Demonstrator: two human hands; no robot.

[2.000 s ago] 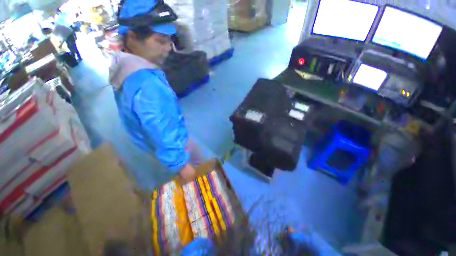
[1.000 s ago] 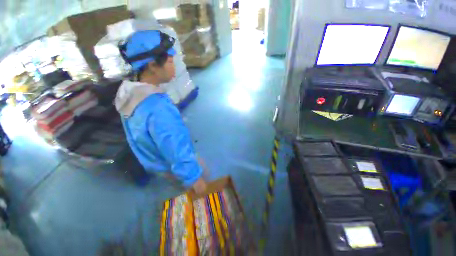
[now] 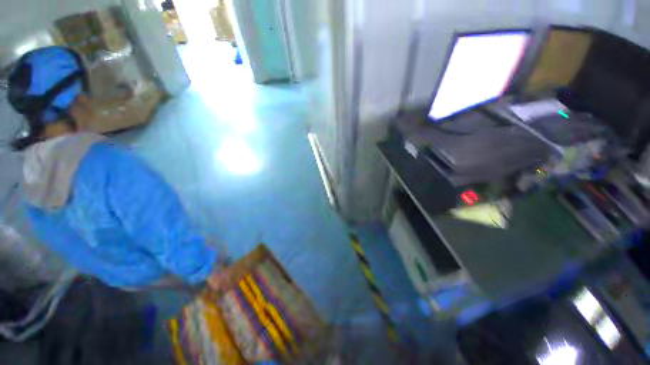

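Observation:
An open carton [image 3: 264, 299] is low in front of me at the bottom of the head view, its near end cut off by the lower edge. Yellow, orange, white and dark coloured strips [image 3: 214, 335] fill it in parallel rows. A co-worker in a blue jacket and cap has a hand [image 3: 219, 274] on the carton's far rim. A small blue patch shows at the bottom edge by the carton; I cannot tell what it is. Neither my left hand nor my right hand can be made out.
The co-worker [image 3: 121, 207] stands at the left. A green-topped bench [image 3: 499, 249] with monitors [image 3: 481, 71] is at the right, beside a wall corner. Black trays [image 3: 513, 335] lie at the lower right. Yellow-black tape [image 3: 370, 278] marks the floor. Wrapped cartons [image 3: 93, 32] and a bright doorway [image 3: 207, 43] are behind.
The view has swung right and moved forward. The co-worker and carton now sit further left in view. The bench is nearer, and the black trays have slipped to the lower right edge.

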